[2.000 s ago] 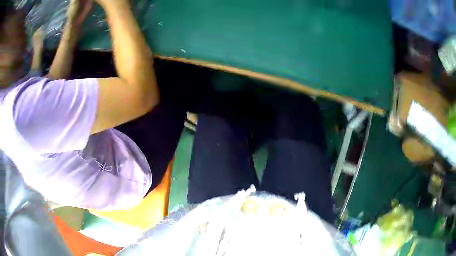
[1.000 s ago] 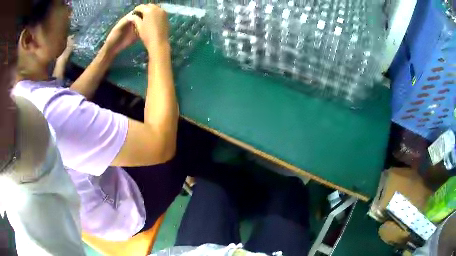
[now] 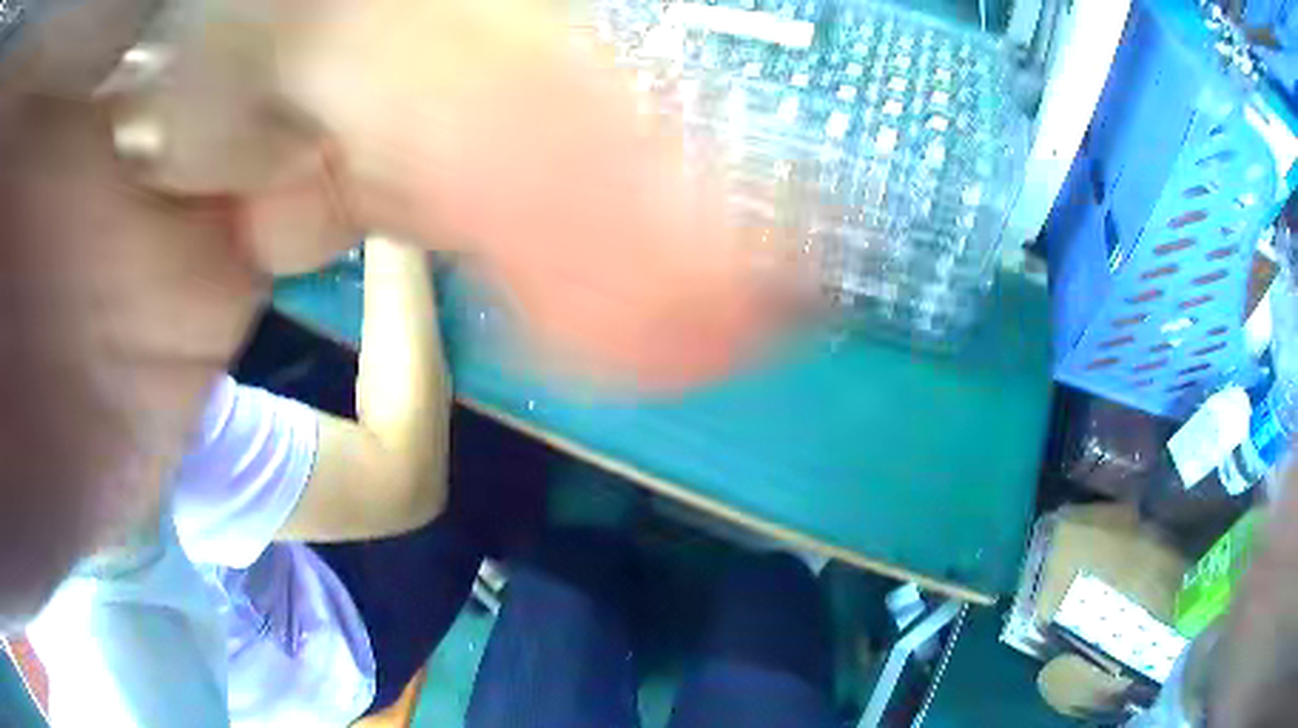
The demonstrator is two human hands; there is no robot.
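Observation:
My left hand [image 3: 527,185] is very close to the camera, large and strongly blurred, reaching in from the left edge; shiny metal shows near its wrist. Its fingers cannot be told apart, and nothing can be made out in it. A blurred brownish shape at the lower right edge may be part of my right hand or arm, but this is unclear. A wide stack of clear blister trays [image 3: 911,171] with rows of small parts stands on the green bench, partly hidden by my left hand. A narrow white strip [image 3: 740,26] lies on top of the stack.
The dark green bench [image 3: 797,441] has a pale wooden front edge. A blue slotted basket [image 3: 1182,285] stands at the right. Below it are a cardboard box [image 3: 1125,562], a white dotted strip [image 3: 1117,626] and a bright green item [image 3: 1217,576]. A co-worker in lilac [image 3: 249,484] sits at the left.
The view has tilted up to the tray stack. My left hand has come in large from the left and now covers the co-worker's head and hands. A brownish blur has appeared at the lower right edge.

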